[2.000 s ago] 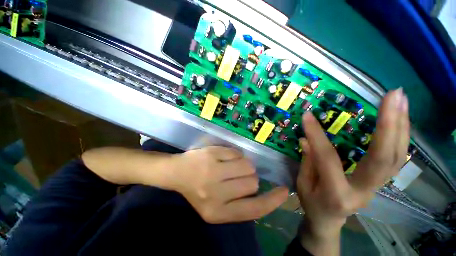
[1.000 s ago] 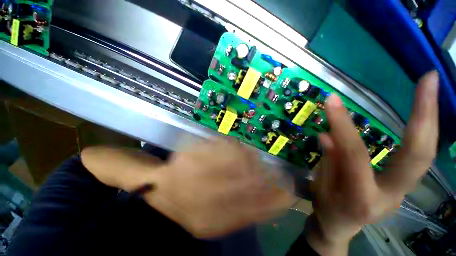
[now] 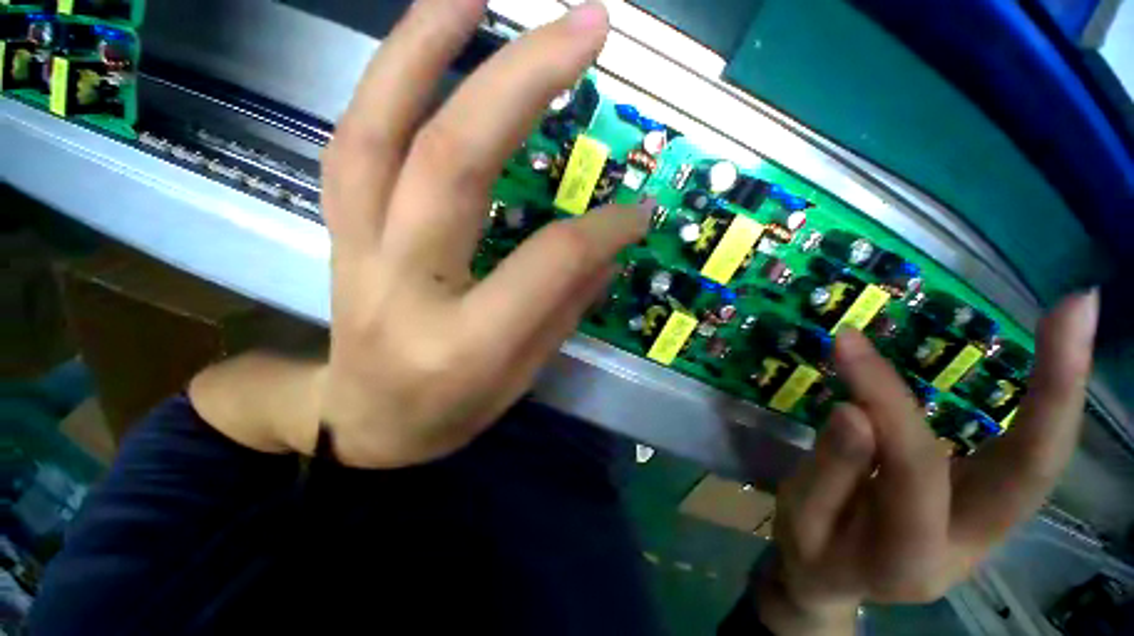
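A populated green PCB panel (image 3: 759,292) lies between the conveyor rails, with two rows of circuits, yellow-topped transformers (image 3: 731,249) and pale round capacitors. My left hand (image 3: 460,249) is spread over the panel's left end and hides part of it. Its thumb tip is over the parts; whether it touches them I cannot tell. My right hand (image 3: 926,466) is at the panel's right part, fingers apart, the index fingertip at a yellow transformer. Neither hand visibly grips anything.
Another populated panel (image 3: 69,75) lies on the conveyor at the upper left. The near metal rail (image 3: 187,224) runs below the panels, beside the chain (image 3: 236,168). A green bench top (image 3: 858,124) and a blue edge (image 3: 1020,112) are beyond. A cardboard box (image 3: 149,336) is below left.
My left hand has moved from the near rail up over the panel's left end, with its fingers spread. My right hand has stayed at the right part. The view has shifted slightly.
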